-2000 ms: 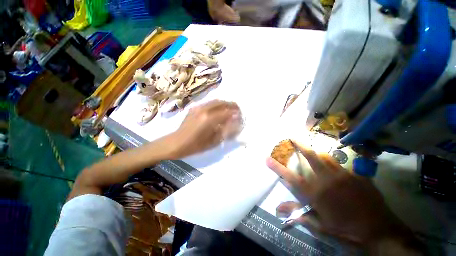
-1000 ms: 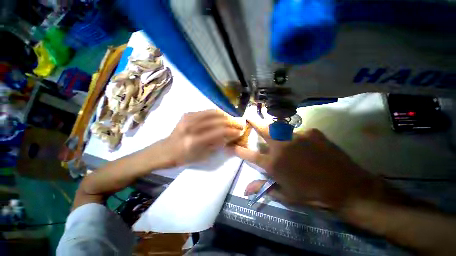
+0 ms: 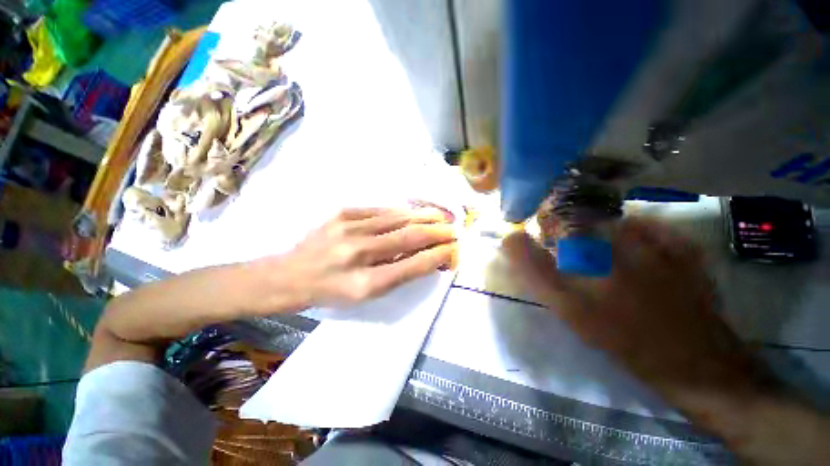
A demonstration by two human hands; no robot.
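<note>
The white-backed panel (image 3: 350, 364) lies with its long tapering end over the table's front edge. A little of its orange-brown face shows at my left fingertips. My left hand (image 3: 382, 250) holds the panel's upper end down, fingers together, just left of the needle area. My right hand (image 3: 628, 300) is under the machine head, blurred and partly behind the small blue knob (image 3: 584, 256). Its fingertips are lost in glare, and what they hold cannot be told. The sewing machine head (image 3: 746, 118) fills the upper right; its blue guard (image 3: 555, 100) hides part of the needle area.
A heap of cream-beige pieces (image 3: 214, 127) lies on the table's left side. Brown sheets (image 3: 136, 127) are stacked at the far left edge. A black phone (image 3: 771, 227) lies at the right. The ruler-marked front edge (image 3: 510, 410) runs above brown pieces (image 3: 264, 441).
The view has swung, with the machine now across the upper right. My left hand has come over to the panel's upper end. The silver snips under my right hand no longer show.
</note>
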